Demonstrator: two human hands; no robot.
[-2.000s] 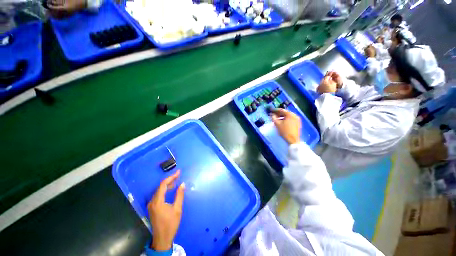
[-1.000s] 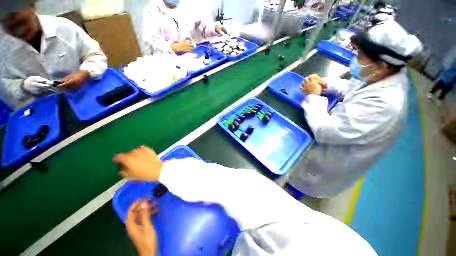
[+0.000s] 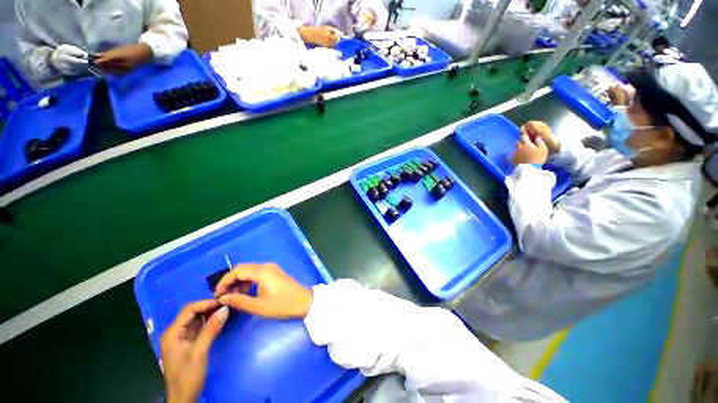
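Note:
My left hand (image 3: pixel 189 343) and my right hand (image 3: pixel 264 291) meet at the fingertips over the blue work tray (image 3: pixel 295 368). A small dark piece, perhaps a black housing, shows only slightly between the fingertips and is mostly hidden by them. A second black block (image 3: pixel 216 278) lies in the tray just beyond my right fingers, with a thin pale rod (image 3: pixel 227 260) standing beside it. My right hand partly covers this block.
The right-hand tray (image 3: pixel 453 256) holds black units with green strips. A green conveyor belt (image 3: pixel 260 157) runs beyond the white rail. Across it stand trays with black parts (image 3: pixel 187 95) and white parts (image 3: pixel 264 71). A person in a white smock (image 3: pixel 606 205) sits at the right; others sit across the belt.
My right hand went from the right-hand tray out over the belt's edge, then back to meet my left hand over the work tray. The unit on the near belt is out of view.

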